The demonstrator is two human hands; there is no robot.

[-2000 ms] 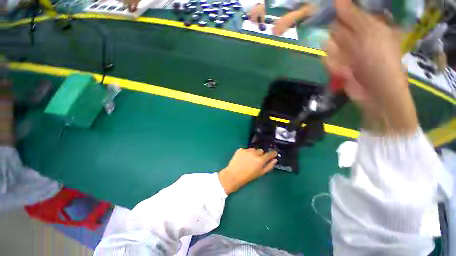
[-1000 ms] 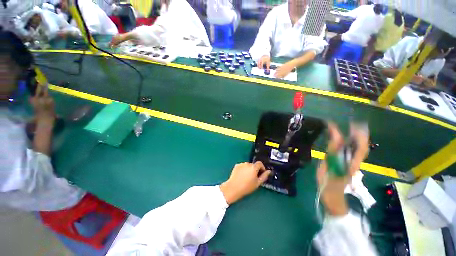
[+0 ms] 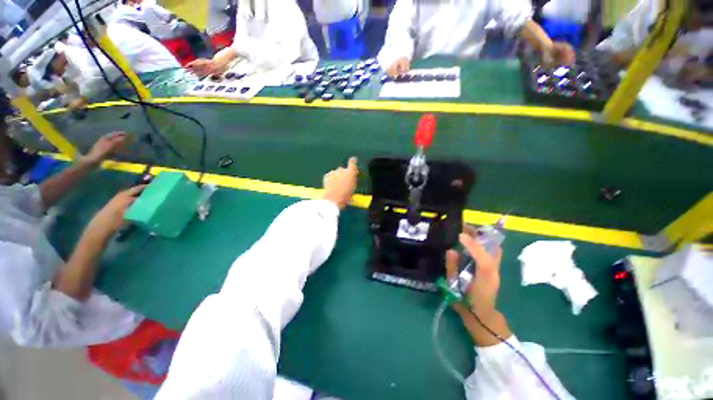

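My left hand (image 3: 341, 185) reaches over the near yellow strip onto the conveyor belt, left of the clamping fixture. Its fingers are together; I cannot tell whether they hold a small part. My right hand (image 3: 480, 275) holds the clear dispensing syringe (image 3: 489, 236) just right of the fixture, tip up and to the right. The syringe's green cap (image 3: 448, 291) points down-left, with a clear air hose (image 3: 439, 336) hanging from it. The black clamping fixture (image 3: 410, 256) stands on the green bench, its toggle clamp's red handle (image 3: 424, 131) upright. I cannot make out a part in it.
A white cloth (image 3: 557, 269) lies right of my right hand. The black controller (image 3: 635, 324) stands at the right edge. A green box (image 3: 166, 205) is at the left, beside another person's arms. Small black parts (image 3: 610, 193) lie on the belt (image 3: 274, 144). People sit across it.
My left hand has left the fixture and moved up-left to the belt. My right hand came down from the clamp, then took up the syringe. The clamp handle now stands upright.
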